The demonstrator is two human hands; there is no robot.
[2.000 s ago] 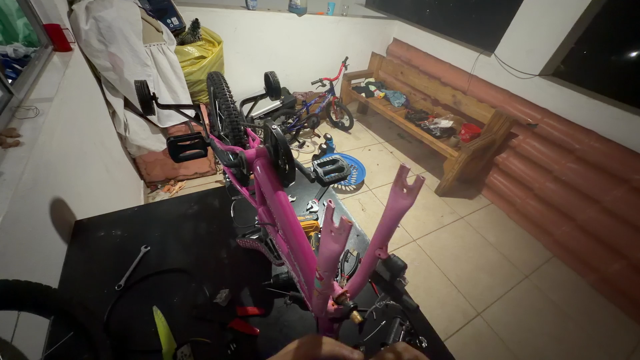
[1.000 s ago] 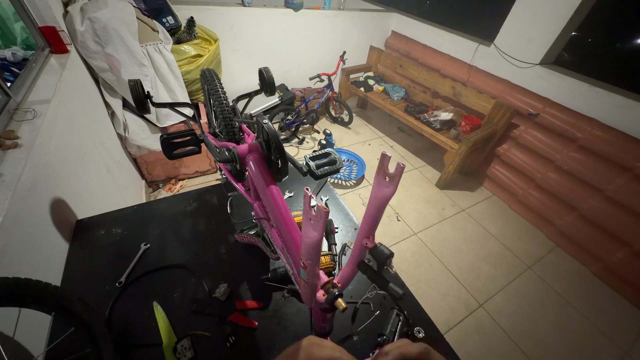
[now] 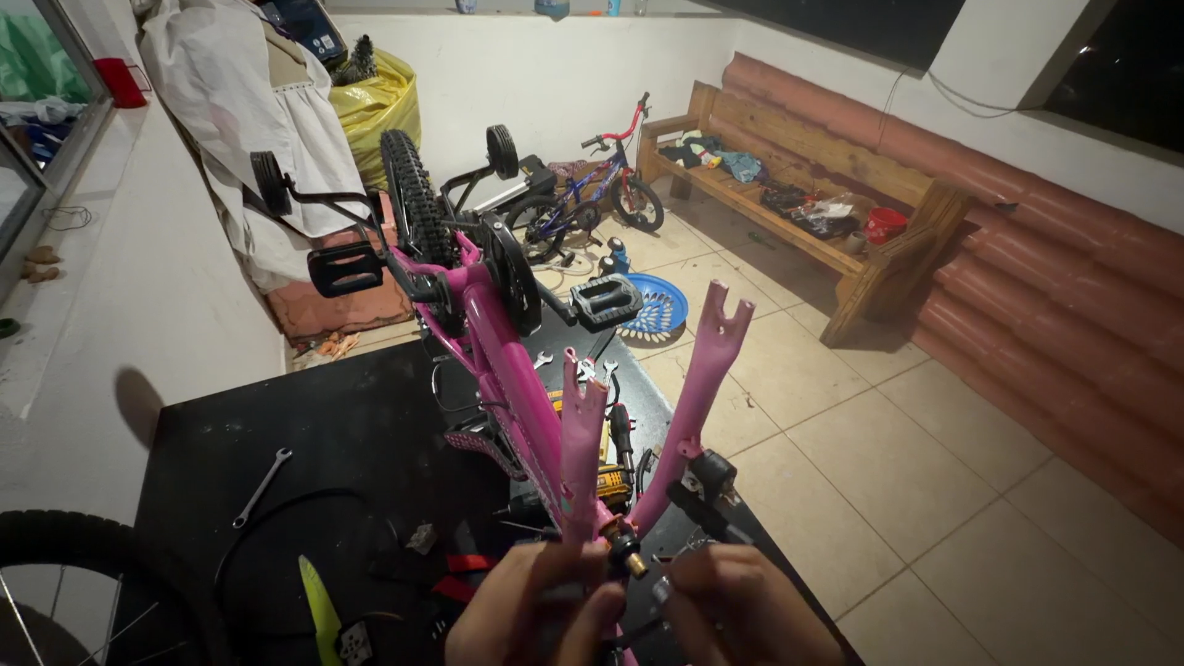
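A pink children's bicycle frame (image 3: 513, 379) stands upside down on a black table, its pink fork (image 3: 684, 416) pointing up towards me without a wheel. From the fork crown sticks a brass-coloured threaded bolt (image 3: 635, 562). My left hand (image 3: 541, 606) is beside the left fork leg, fingers bent close to the bolt; whether it grips anything is unclear. Just right of the bolt, my right hand (image 3: 735, 606) pinches a small shiny metal piece (image 3: 661, 590) between thumb and fingers. Rear wheel (image 3: 413, 199), training wheels (image 3: 502, 151) and pedals (image 3: 606, 301) are on the frame's far end.
On the table lie a combination wrench (image 3: 263, 487), a black cable, a yellow-green blade-shaped piece (image 3: 319, 610) and a yellow-black power tool (image 3: 612, 483). A loose wheel (image 3: 69, 555) is at the left. Beyond are a blue basket (image 3: 659, 305), a small bicycle (image 3: 592, 199) and a wooden bench (image 3: 805, 176).
Both hands have risen further into view from the bottom edge, to either side of the bolt. The fork has shifted slightly against the frame.
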